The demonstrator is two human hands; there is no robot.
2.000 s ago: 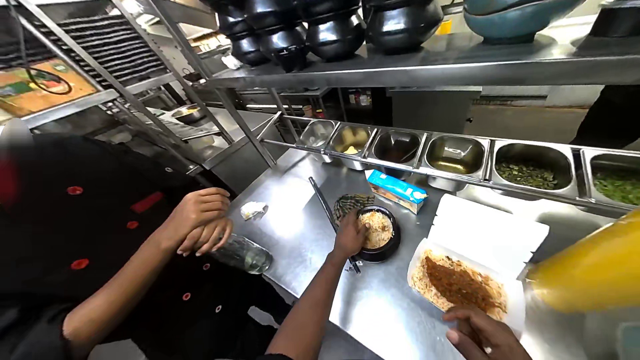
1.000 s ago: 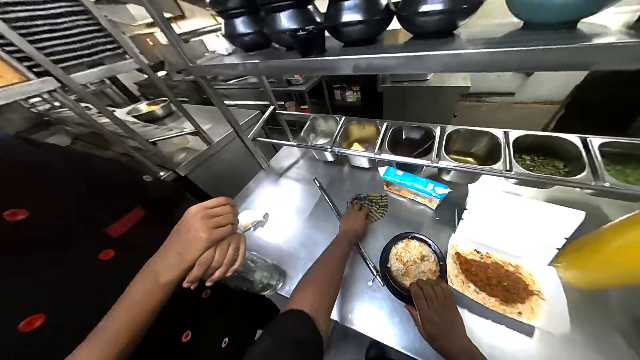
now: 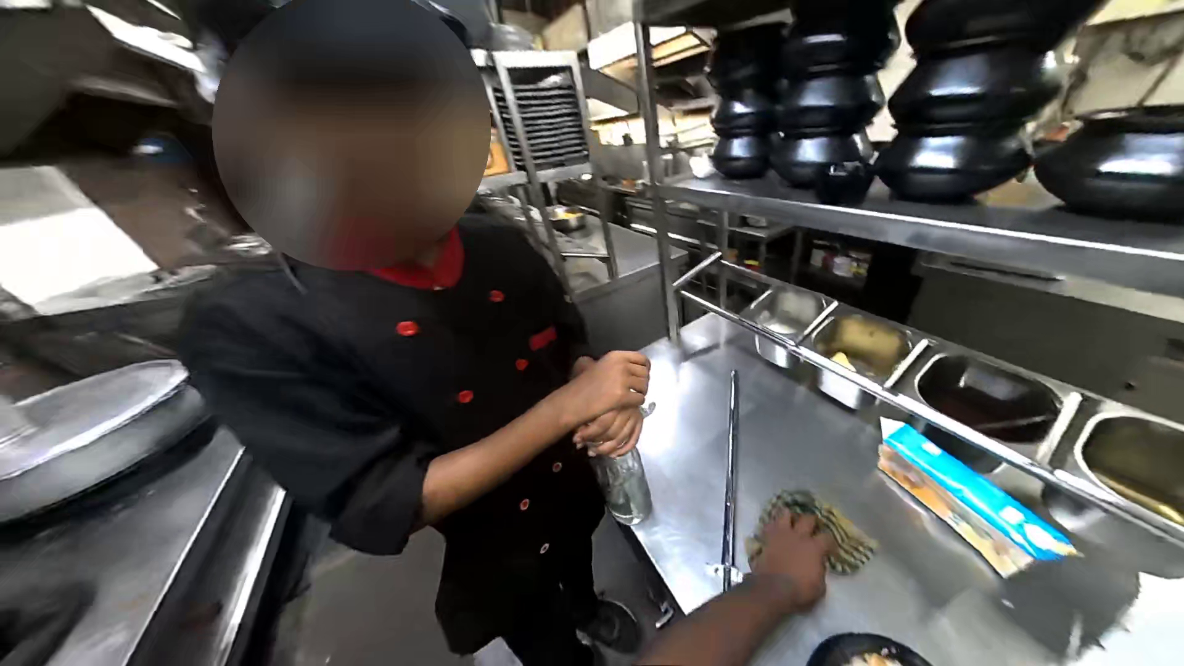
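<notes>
My left hand (image 3: 794,555) lies on a striped cloth (image 3: 823,532) on the steel counter, its fingers resting over the cloth's left part. To the left of that hand a long metal bar (image 3: 732,462) lies on the counter. A black bowl (image 3: 865,650) with rice in it shows only partly at the bottom edge. A blue box (image 3: 980,495) with a food picture lies to the right of the cloth. My right hand is out of view.
A co-worker in a black jacket (image 3: 472,342) stands at the counter's left, both hands on a glass bottle (image 3: 626,486). Steel food pans (image 3: 856,351) line the rear edge. Black pots (image 3: 962,120) are stacked on the shelf above. A large round lidded vessel (image 3: 102,425) stands at far left.
The view has swung left. My left hand was at the black bowl, then moved onto the cloth. My right hand, at the bowl one second ago, has left the view.
</notes>
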